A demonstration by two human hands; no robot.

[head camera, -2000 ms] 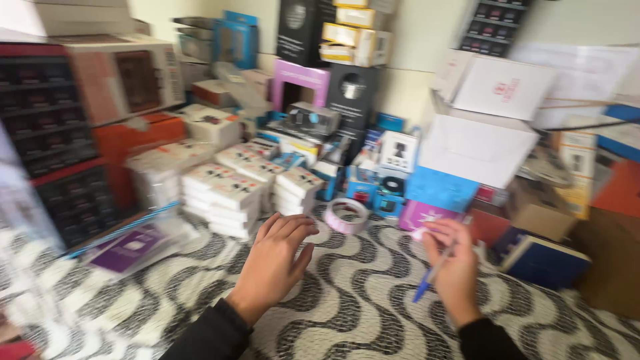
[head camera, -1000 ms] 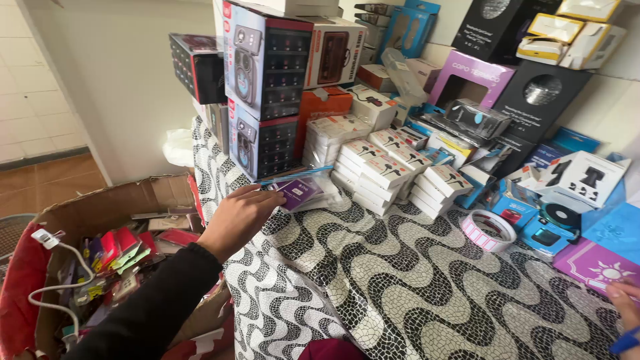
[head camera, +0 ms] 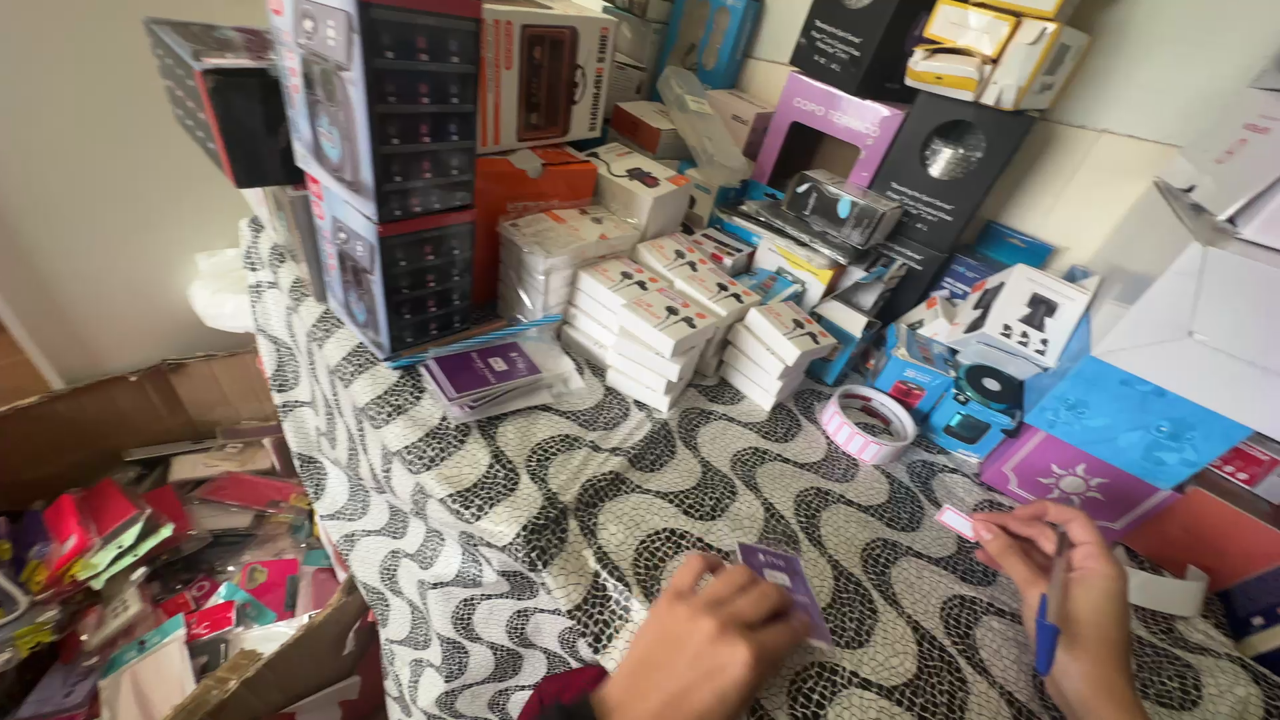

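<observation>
A flat purple packet (head camera: 785, 583) is held by my left hand (head camera: 712, 635) at the lower middle of the patterned tablecloth. Between the thumb and finger of my right hand (head camera: 1065, 590) is a small white label with a pink border (head camera: 957, 522). That hand also holds a blue pen (head camera: 1048, 630), its blue end pointing down. A roll of pink-and-white labels (head camera: 866, 425) lies on the cloth beyond both hands. Similar purple packets (head camera: 488, 368) in clear plastic are piled further left, beside a blue striped strip (head camera: 475, 340).
Stacked white earphone boxes (head camera: 665, 320) stand behind the packets, with tall dark-fronted boxes (head camera: 420, 120) at the left. Blue and purple boxes (head camera: 1075, 482) border the right side. Below the table's left edge is a cardboard box (head camera: 290, 640) full of packaged goods.
My left hand has moved from the packet pile to the lower middle, where it now holds a purple packet. The view has turned back somewhat to the right, bringing my right hand fully in.
</observation>
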